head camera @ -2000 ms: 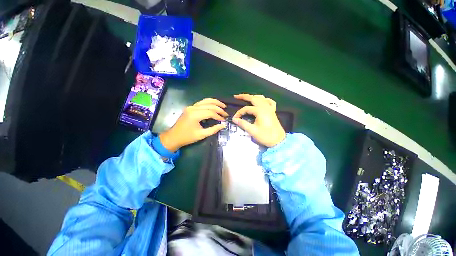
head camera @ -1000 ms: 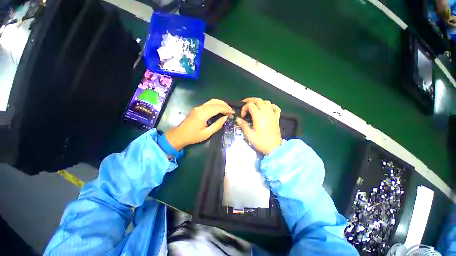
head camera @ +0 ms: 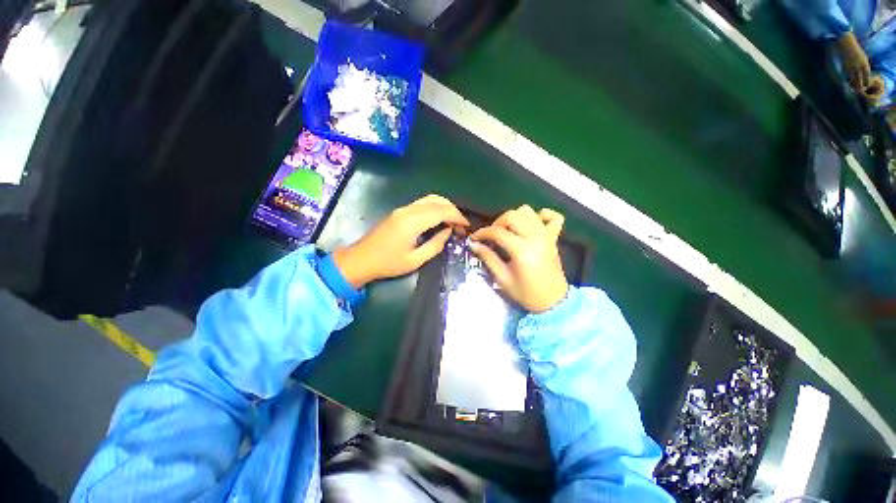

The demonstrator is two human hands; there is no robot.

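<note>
An open device unit [head camera: 481, 344] with a large silver-white face lies in a black foam tray [head camera: 408, 393] in front of me. Its dark circuit area is at the top end. My left hand [head camera: 401, 241] is at the top left of the unit, thumb and index fingertips close together. My right hand [head camera: 526, 257] is at the top right, its fingertips bent down onto the circuit area beside the left fingertips. The fingertips of both hands nearly meet. Whether a small part is pinched between them is too small to tell.
A blue bin [head camera: 413, 93] with white scraps and a lit smartphone [head camera: 305, 187] are at upper left, beside tall black stacked trays [head camera: 147, 147]. A parts tray [head camera: 700, 339] of shiny pieces and a white strip [head camera: 804, 442] are at right. Another person's hands [head camera: 860, 74] show at upper right.
My right hand has rotated and its fingers bend lower over the unit's top end. My left hand stays near the same spot. The view has shifted, and another person's hands show more fully.
</note>
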